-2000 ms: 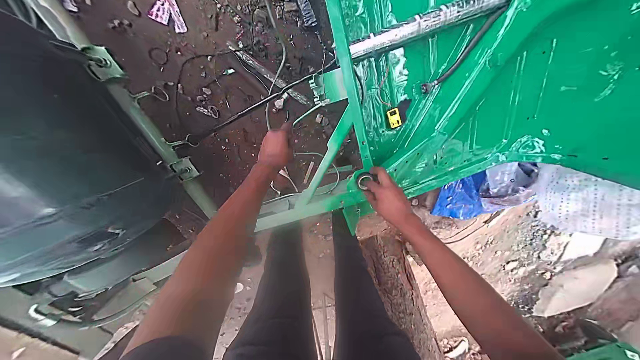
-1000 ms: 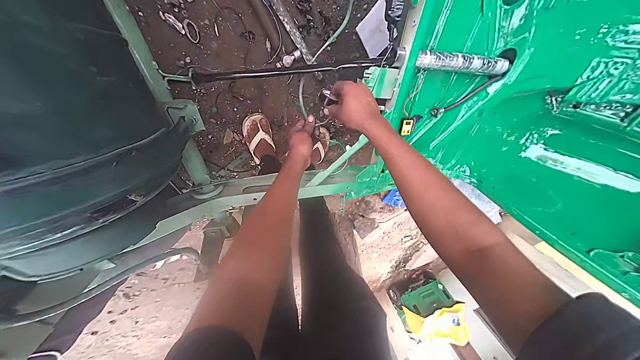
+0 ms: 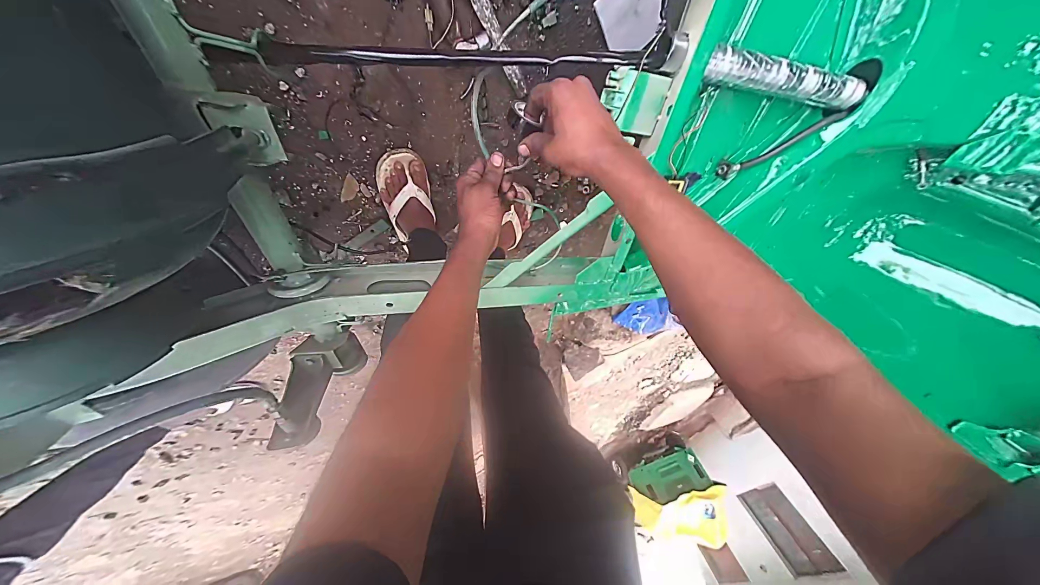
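My left hand point(image 3: 483, 193) is closed on a thin green tube or cable point(image 3: 478, 114), whose loop rises above the fingers toward a black bar. Just right of it and slightly higher, my right hand point(image 3: 569, 130) pinches a small metal ring-shaped piece point(image 3: 527, 113) between thumb and fingers. A short end shows between the two hands; whether it joins the ring to the tube I cannot tell. Both hands are beyond the pale green metal frame rail point(image 3: 390, 304), over the dirt ground, with my sandalled feet below them.
A black bar point(image 3: 455, 57) crosses above the hands. The green painted metal panel point(image 3: 812, 268) stands at right, with a foil-like wrapped pipe point(image 3: 784, 77) through it. A diagonal brace point(image 3: 561, 240) rises beside my right wrist. A large dark rounded body point(image 3: 73, 203) fills the left.
My right hand has left the round fitting on the green rail, where it was two seconds ago, and come beside my left hand with a metal ring in its fingers. The view has shifted and moved closer.
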